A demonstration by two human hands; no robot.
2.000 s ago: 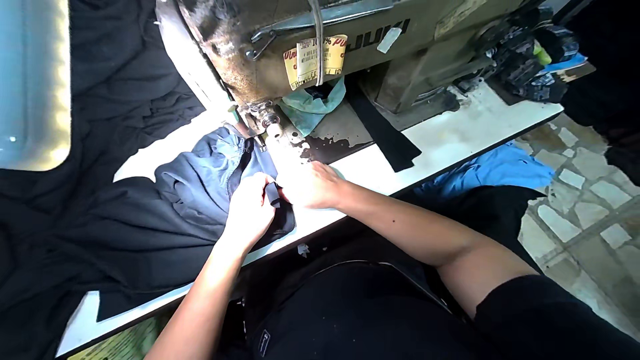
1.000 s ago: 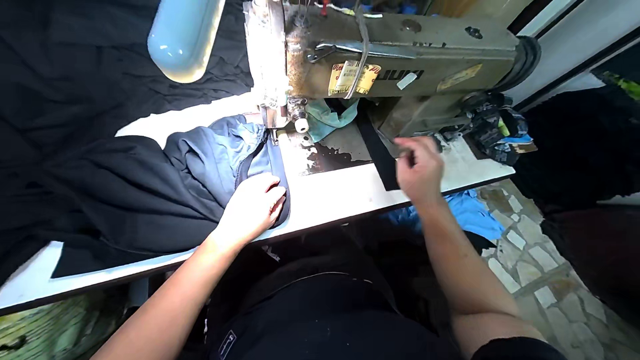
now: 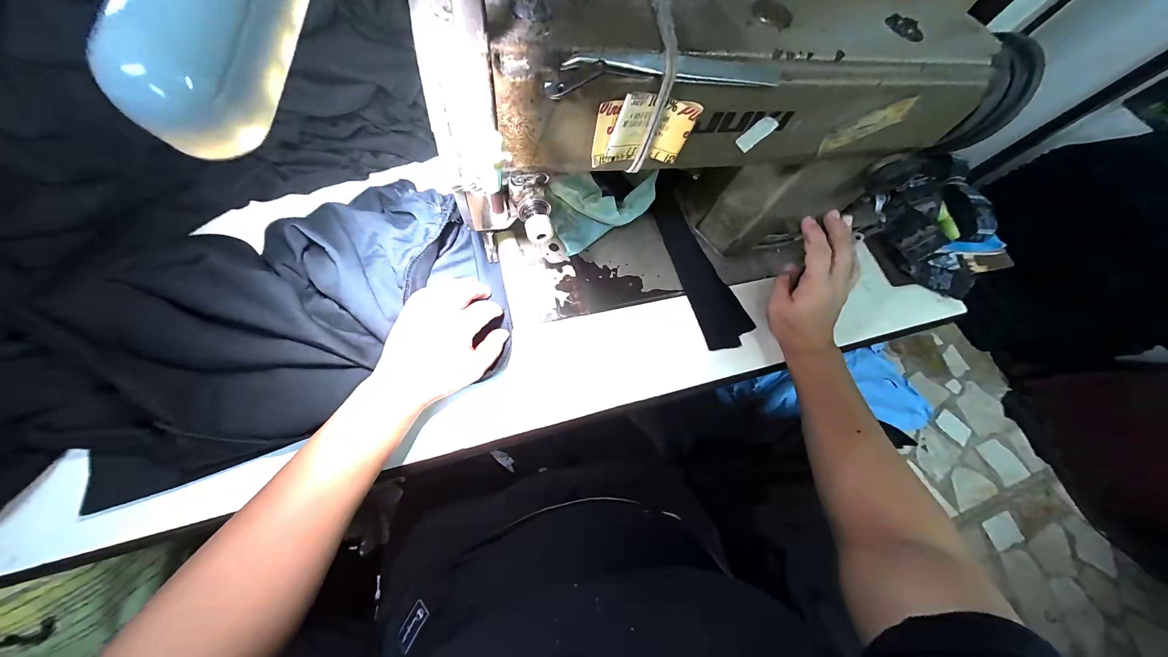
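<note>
My left hand [image 3: 447,338] rests with curled fingers on the edge of a dark garment [image 3: 210,338], just in front of the needle area of an industrial sewing machine [image 3: 776,100]. The garment's edge lies by the presser foot [image 3: 491,246], and its bulk spreads left over the white table [image 3: 584,374]. At the right, my right hand [image 3: 817,283] is at the foot of the machine's column, fingers pointing away; whether it holds something small cannot be told. Between the hands lies a black fabric strip [image 3: 703,283].
A teal cloth [image 3: 602,210] is tucked under the machine arm. Dark bundled scraps [image 3: 931,219] sit at the table's right end. A pale blue lamp-like shade [image 3: 196,73] hangs at upper left. Blue fabric [image 3: 881,388] lies below the table edge, over a stone-patterned floor [image 3: 1004,456].
My right hand was beside my left at the garment two seconds ago; it has moved right, past the black strip to the machine's column. My left hand stays on the garment. The view has shifted.
</note>
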